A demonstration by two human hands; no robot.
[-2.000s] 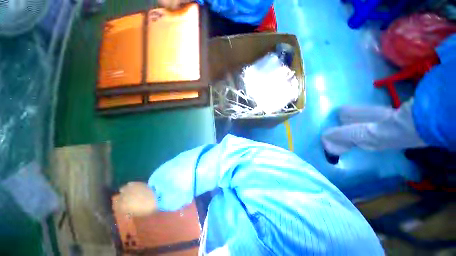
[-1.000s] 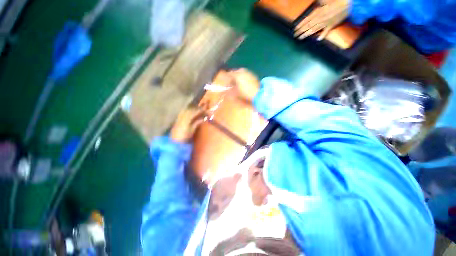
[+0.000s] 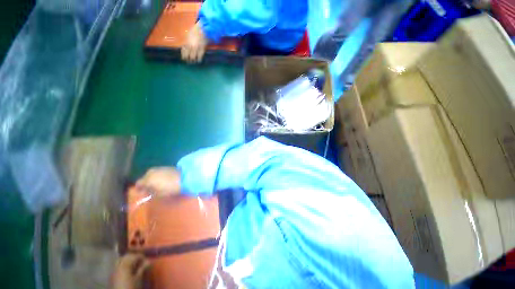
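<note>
The black twin tray (image 3: 186,246) lies on the bench at the lower left, with an orange panel (image 3: 175,220) on each side of its dark middle bar. Small dark circles show in the near panel's lower left corner. My right hand (image 3: 161,181) is blurred at the tray's upper left corner, with a shiny streak just below its fingers. My left hand (image 3: 131,271) is at the left edge by the middle bar, fingers bent, partly cut off by the bottom edge. Whether either hand grips anything is too blurred to tell.
Tan cardboard (image 3: 93,197) lies left of the tray. An open scrap carton (image 3: 289,132) is at the bench edge. Another person's hand (image 3: 193,46) is on a stacked orange-panel tray (image 3: 172,27). Large cartons (image 3: 418,158) stand at right. Clear plastic (image 3: 34,113) hangs at left.
The view has turned, and large cartons now show at right. Over the tray, my hands are farther apart than a second ago, when they were near each other at its far edge.
</note>
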